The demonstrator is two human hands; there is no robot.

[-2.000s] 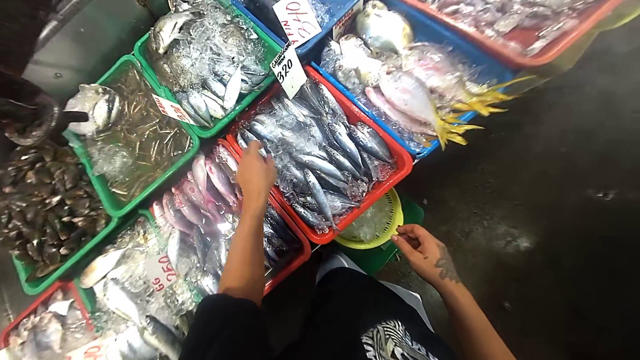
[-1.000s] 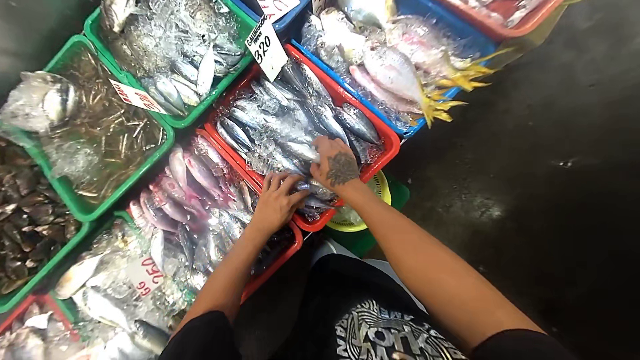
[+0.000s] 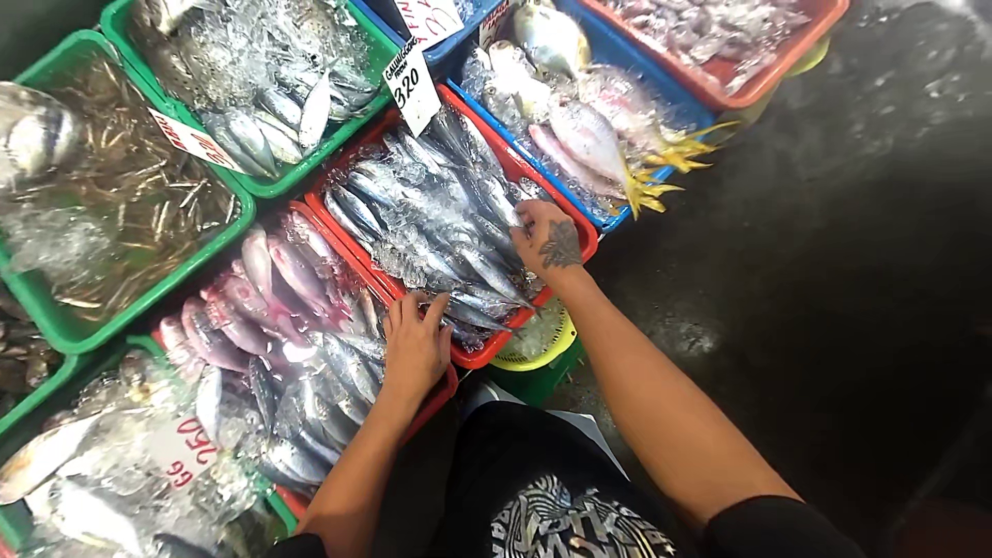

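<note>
Silvery-blue small fish (image 3: 434, 209) lie in rows with crushed ice in a red plastic tray (image 3: 585, 252) at the centre. Over the tray's lower left edge is my left hand (image 3: 417, 341), its fingertips near the tail ends of the fish; nothing is plainly held in it. My right hand (image 3: 549, 236) reaches over the right side of the same tray, fingers bent down at the fish there. Whether those fingers grip a fish is hidden. A white price card (image 3: 413, 89) stands at the tray's far corner.
Pink and silver fish (image 3: 287, 287) fill another red tray at left. Green trays (image 3: 246, 209) of shrimp and fish lie beyond. At upper right, a blue tray (image 3: 523, 151) holds larger yellow-tailed fish. A yellow basket (image 3: 570, 337) with ice sits below the central tray. Dark wet floor (image 3: 814, 271) extends right.
My right hand, away from the trays two seconds ago, came in over the fish and has since moved to the tray's right side. My left hand has drawn back to the tray's near left edge.
</note>
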